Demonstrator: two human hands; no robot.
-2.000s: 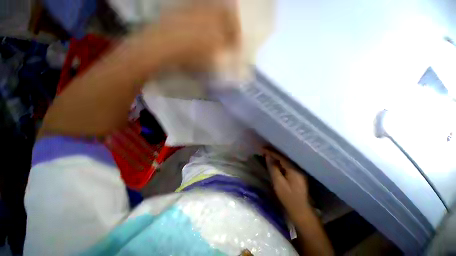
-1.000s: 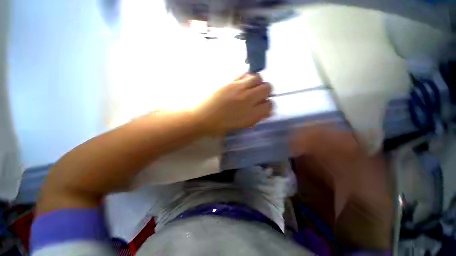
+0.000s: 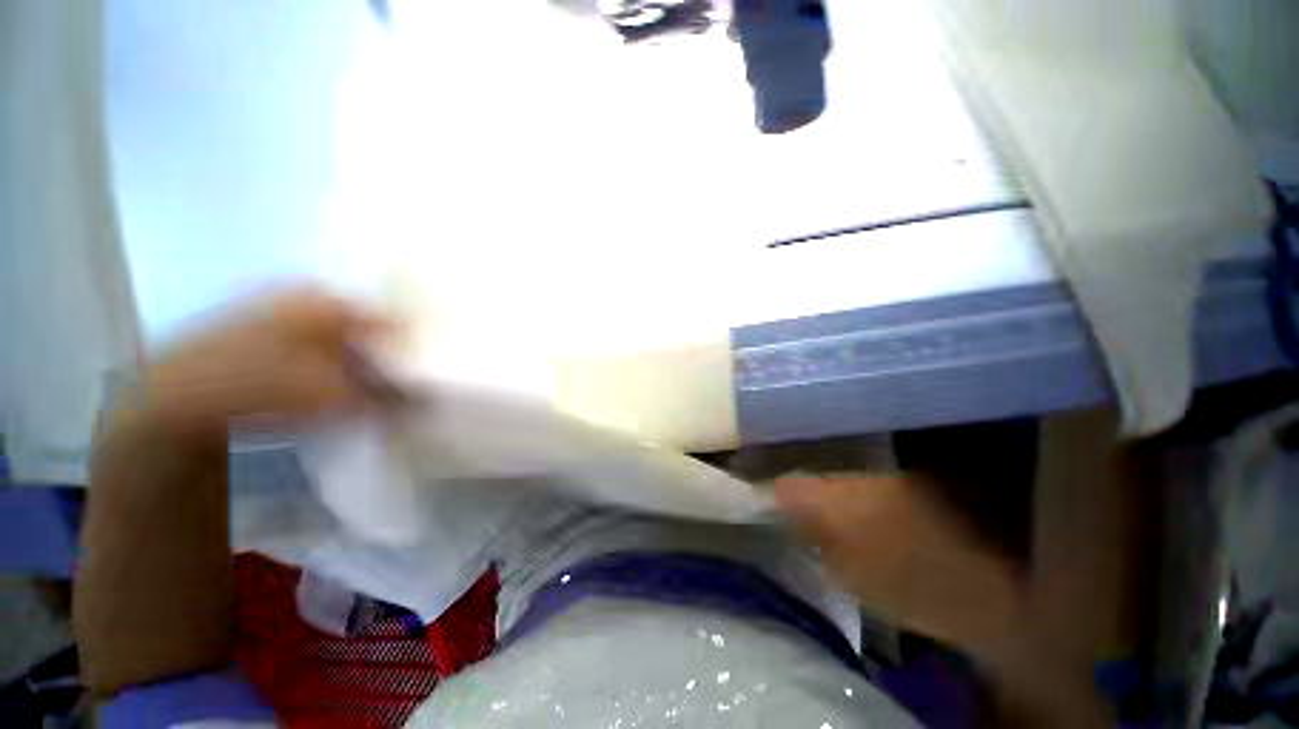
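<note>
A white fabric panel (image 3: 492,427) stretches between my two hands in front of the table edge, above my lap. My left hand (image 3: 306,356), blurred, grips its left end. My right hand (image 3: 855,534), blurred and below the table edge, is at its right end. A cream fabric panel (image 3: 648,392) lies on the table and reaches over the front edge behind the white one. The presser foot area (image 3: 663,17) is at the top edge, washed out by light, with a dark cylinder (image 3: 786,71) to its right.
A right stack of cream cut pieces (image 3: 1140,214) hangs over the ruled table edge (image 3: 919,349). More pale cloth (image 3: 50,257) hangs at the far left. A red plastic basket (image 3: 342,662) stands lower left, beside my lap.
My left hand has moved from beside the dark cylinder to the left, now with white fabric. My right hand has moved down below the table edge. The view has shifted.
</note>
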